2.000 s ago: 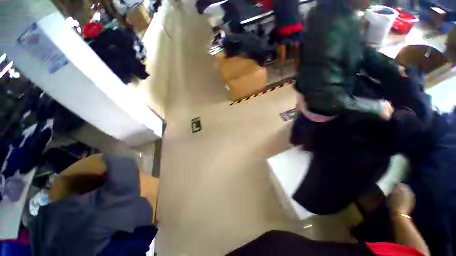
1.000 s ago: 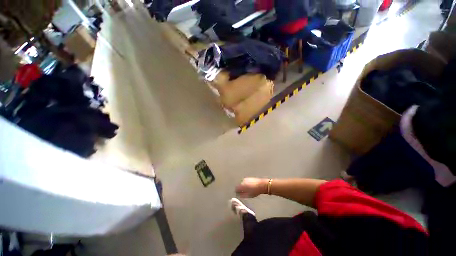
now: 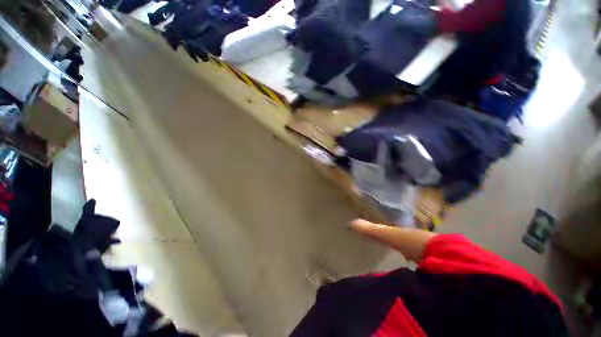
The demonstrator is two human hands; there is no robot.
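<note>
My right hand is at the lower centre right, below a red sleeve. It is small and blurred. Nothing shows in it, but its finger position is unclear. My left hand is not in view. A heap of dark cloth with pale, plastic-like wrapping lies just beyond my right hand, over brown cardboard. Another heap of dark cloth with pale pieces lies at the lower left.
A long beige aisle floor runs to the upper left. Yellow-black tape edges it. A cardboard box stands at the left. A person in a dark red sleeve is at the top right among dark cloth. A green floor sign is at the right.
The view has swung toward the long aisle. The person beside me and the big cloth-filled box have left view. The wrapped dark heap appears nearer and farther right.
</note>
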